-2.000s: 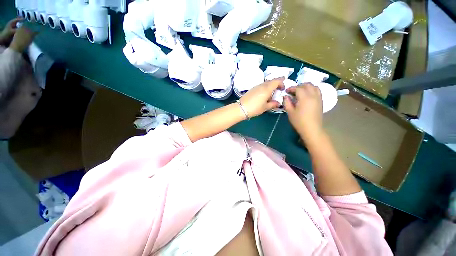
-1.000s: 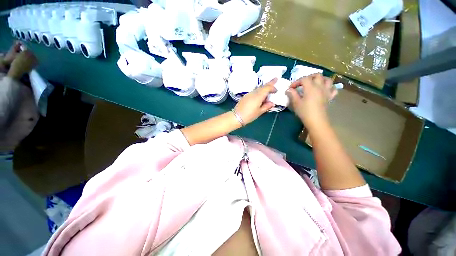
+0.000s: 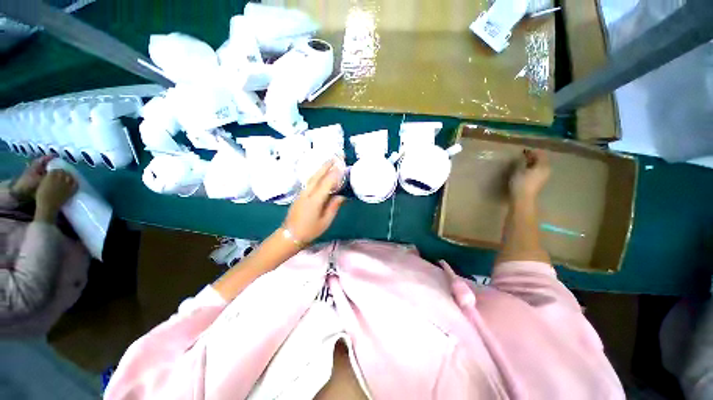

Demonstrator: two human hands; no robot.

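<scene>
White dome security cameras stand in a row on the green bench; the rightmost camera [image 3: 422, 170] and the one beside it [image 3: 372, 178] are untouched. My left hand [image 3: 314, 205] rests with its fingers on another camera in the row [image 3: 322, 148]. My right hand [image 3: 530, 173] is over the shallow carton tray [image 3: 477, 205], its fingertips bunched near a small dark spot; whether they hold anything cannot be told. A thin teal tool [image 3: 561, 230] lies in the tray, below the right hand.
More white cameras [image 3: 184, 66] are piled behind the row. A shiny cardboard sheet [image 3: 438, 58] lies behind, with one camera bracket [image 3: 499, 23] on it. Grey posts [image 3: 637, 58] cross the view. Another person's hands [image 3: 53, 183] are at left beside further cameras [image 3: 109, 134].
My hands have parted from the right end of the row. My left hand has moved left along the cameras; my right hand has moved right, over the tray. The whole view has shifted.
</scene>
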